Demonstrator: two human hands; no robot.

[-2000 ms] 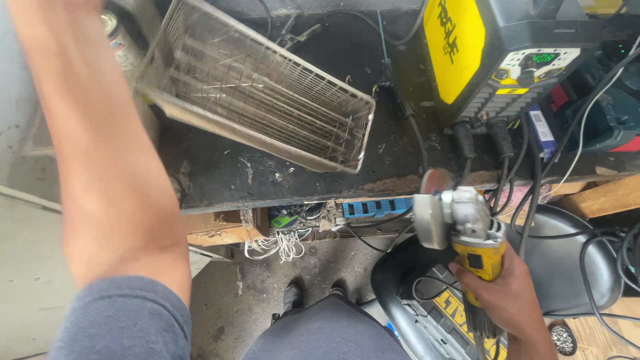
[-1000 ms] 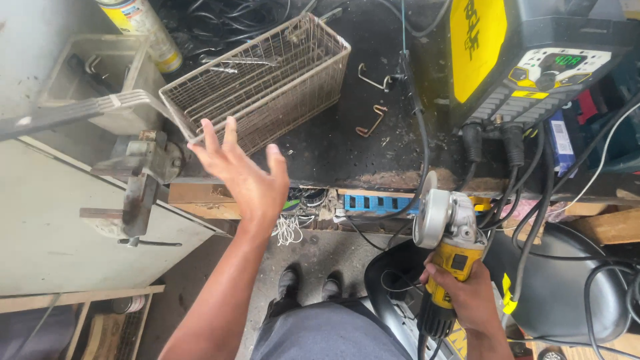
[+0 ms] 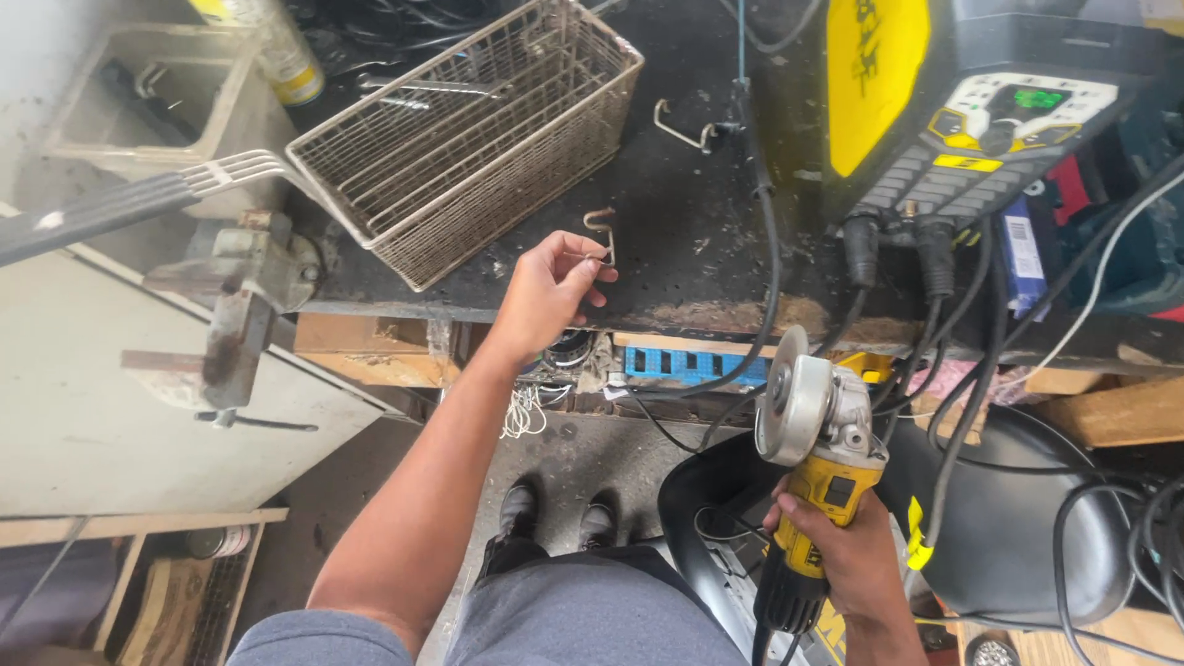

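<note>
My left hand [image 3: 555,287] pinches a small bent metal wire hook [image 3: 606,239] between thumb and fingers, just above the dark workbench top. My right hand [image 3: 832,532] grips a yellow DeWalt angle grinder [image 3: 823,490] by its body, in front of the bench edge; its disc and metal guard [image 3: 800,412] point up. A second bent wire piece [image 3: 683,134] lies on the bench, farther back. Left of it sits a wire mesh basket [image 3: 481,203] with a long handle [image 3: 102,213] reaching out to the left.
A bench vise [image 3: 236,342] is fixed at the bench's left front. Behind it stand a plastic container [image 3: 166,139] and a spray can [image 3: 287,55]. A yellow and black welding machine [image 3: 971,102] stands at the right, its cables hanging over the edge. A black chair [image 3: 1008,518] is below.
My left hand has come to the wire hook, which lay on the bench one second ago, and has taken hold of it. The basket sits farther left than two seconds ago, with its handle showing.
</note>
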